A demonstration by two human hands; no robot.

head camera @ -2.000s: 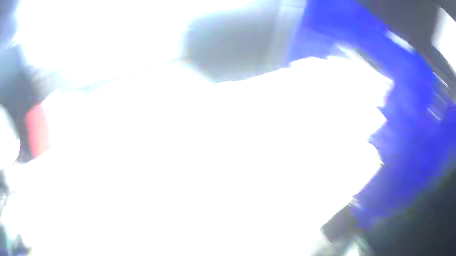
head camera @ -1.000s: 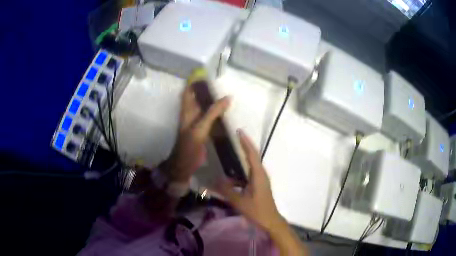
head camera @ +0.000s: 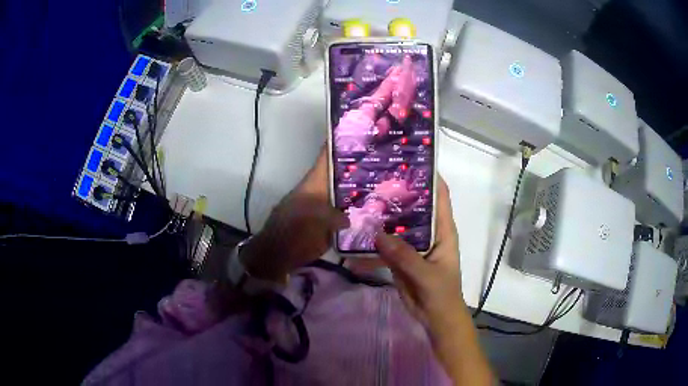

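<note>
A smartphone [head camera: 382, 147] is held upright in front of me, its bright screen showing rows of icons over a picture of hands. Two yellow knobs stick up at its top edge. My left hand [head camera: 294, 226] grips the phone's lower left side; its fingers are partly hidden behind the phone. My right hand [head camera: 430, 264] holds the lower right side, with the thumb over the bottom of the screen. The phone hides part of a white unit behind it.
White units with blue-lit buttons stand along the white bench [head camera: 215, 151], including one at the right [head camera: 502, 90] and one nearer [head camera: 581, 226]. Black cables run towards the front edge. Power meters [head camera: 121, 128] with blue displays stand at the left. A black coiled cord [head camera: 290, 328] hangs on the pink smock.
The glare of the first frame is gone. Since one second ago the phone has turned from a tilted, edge-on pose to face me, screen visible, and both hands now hold its lower sides.
</note>
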